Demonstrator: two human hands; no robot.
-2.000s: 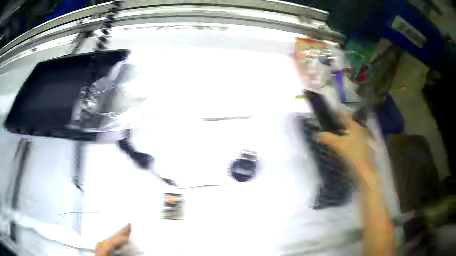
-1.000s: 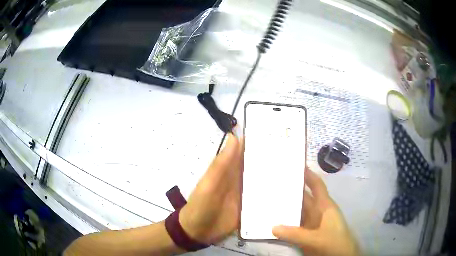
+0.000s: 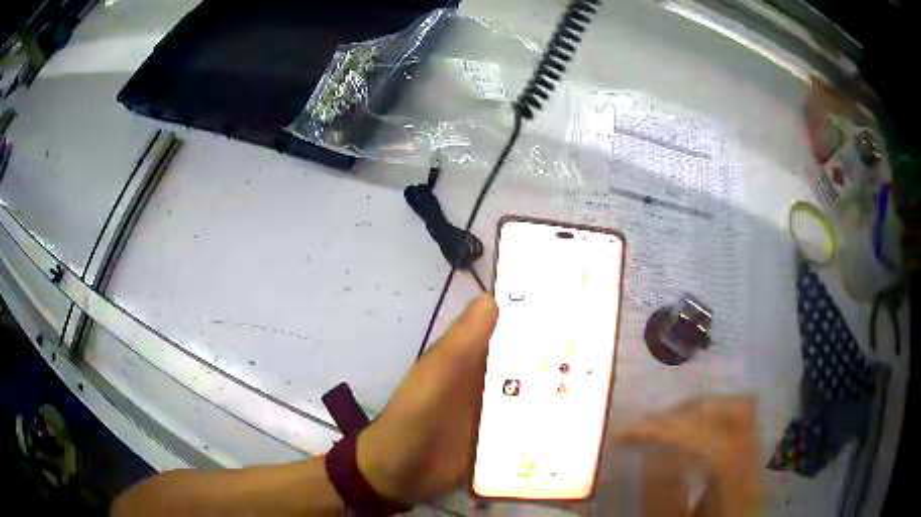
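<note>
A smartphone (image 3: 550,364) with a bright white screen and a few small icons stands upright in view at the lower centre. My left hand (image 3: 429,409) holds it at its left edge, with the fingers hidden behind it. A dark red wrist strap (image 3: 348,470) is around my left wrist. My right hand (image 3: 697,454) is blurred, to the right of the phone and apart from it, with nothing seen in it.
Black tray (image 3: 252,71) at upper left, with a clear component bag (image 3: 353,96) over its edge. A coiled cord (image 3: 550,66) and bundled black cable (image 3: 441,224) lie centrally. Printed sheets (image 3: 672,167), a loupe (image 3: 679,328), tape roll (image 3: 812,232) and polka-dot cloth (image 3: 828,353) are right. Metal rails (image 3: 182,364) run lower left.
Two seconds ago my right hand was at the phone over the cloth. Then both hands held the phone at the centre. Now my right hand has moved off it to the right, and icons show on screen.
</note>
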